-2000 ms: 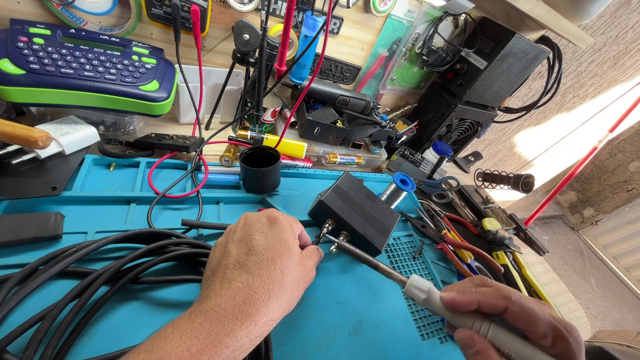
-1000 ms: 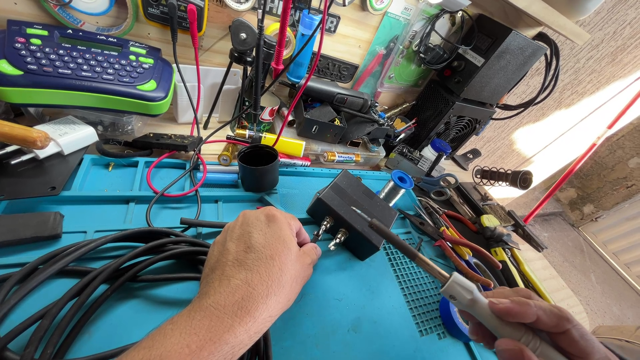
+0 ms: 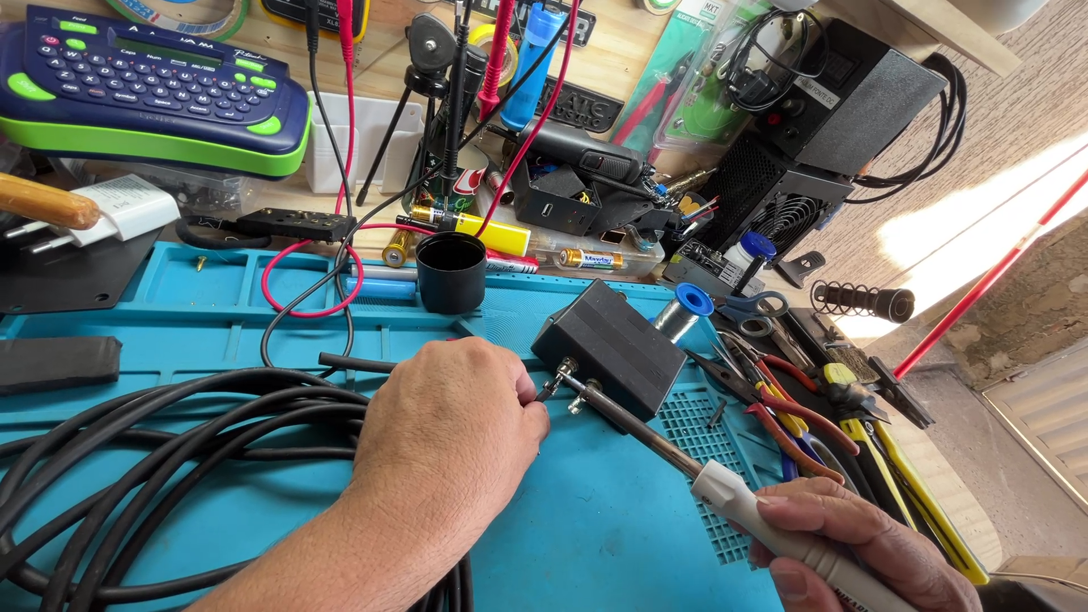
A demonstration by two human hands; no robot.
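My left hand (image 3: 455, 425) pinches the end of a black cable (image 3: 353, 364) close to a metal terminal (image 3: 564, 371) on a black box (image 3: 608, 344). A second metal connector (image 3: 577, 399) sticks out of the same face of the box. Around the white handle of a soldering iron (image 3: 765, 510), my right hand (image 3: 850, 535) is closed. The iron's tip reaches the cable end at the first terminal; whether they touch is hard to tell. A coil of black cable (image 3: 178, 459) lies at the left, partly under my left forearm. Behind the box stands a solder spool (image 3: 682, 311).
The blue silicone mat (image 3: 595, 518) lies under the work. Pliers (image 3: 799, 408) and other tools lie at the right. Behind are a black cup (image 3: 451, 274), a label maker (image 3: 157, 93), batteries (image 3: 591, 258) and hanging red and black test leads (image 3: 347, 170).
The iron was at the terminal two seconds ago, stood away from it over the box one second ago, and is back at the terminal now. My left hand has stayed in nearly the same place.
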